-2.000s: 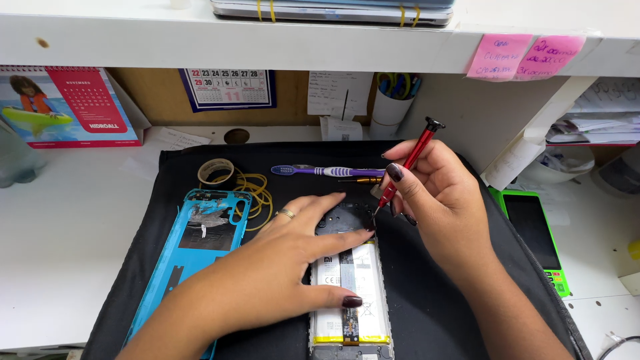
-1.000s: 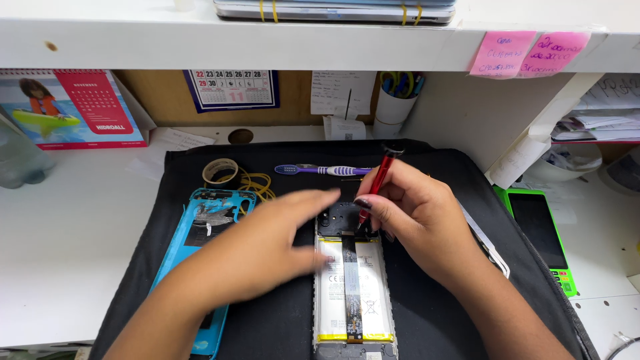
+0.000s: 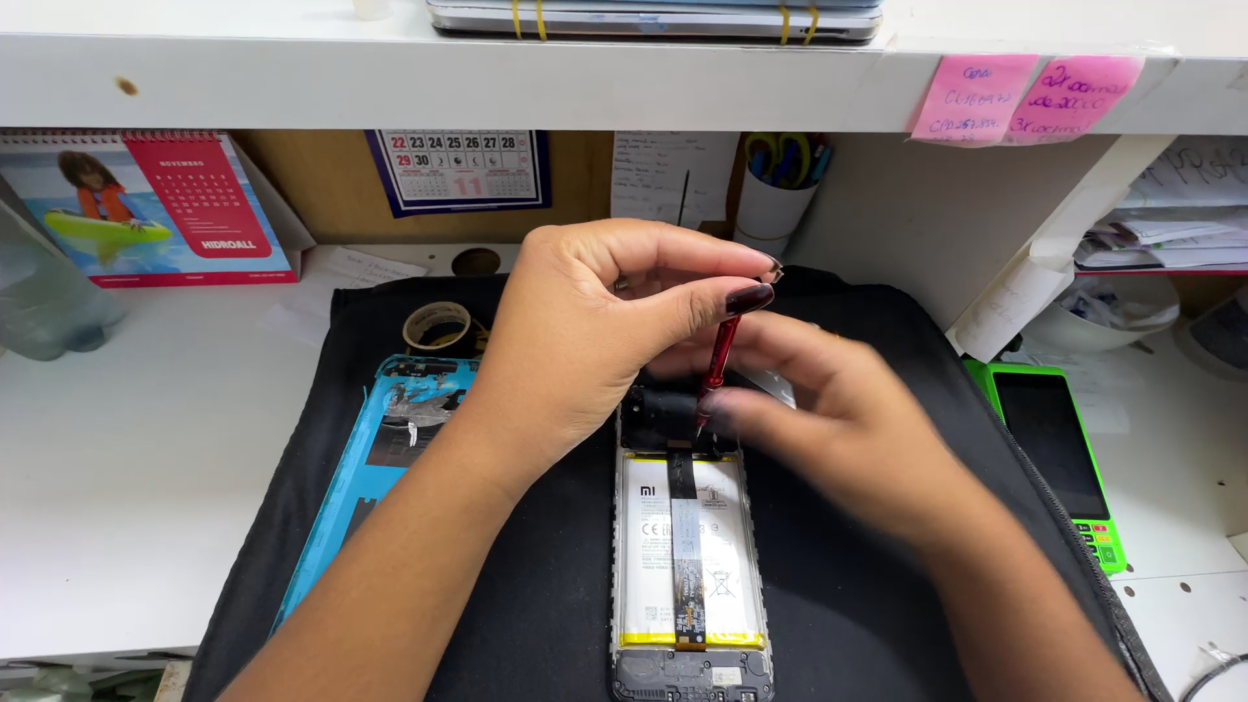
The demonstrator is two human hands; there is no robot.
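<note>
An opened Xiaomi phone [image 3: 639, 585] lies on a black cloth, its white battery [image 3: 726, 546] crossed by a dark flex cable [image 3: 688, 526]. A red precision screwdriver [image 3: 720, 356] stands nearly upright over the phone's upper part, tip down near the black cover. My left hand [image 3: 604, 341] pinches the top end of the screwdriver between thumb and index finger. My right hand [image 3: 829, 419], blurred, has its thumb and fingers around the lower shaft. A blue phone back cover [image 3: 341, 507] lies left of the phone, partly hidden by my left forearm.
A tape roll [image 3: 437, 328] sits at the cloth's upper left. A green card terminal [image 3: 1053, 448] stands at the right edge. Behind are a desk calendar [image 3: 229, 205], a cup of pens and scissors [image 3: 773, 205] and an overhead white shelf [image 3: 292, 78]. A plastic bottle [image 3: 44, 283] stands left.
My left hand has moved from the phone up to the screwdriver's top end. My right hand, earlier holding the screwdriver at its upper part, is now lower on it. The screwdriver stands more upright.
</note>
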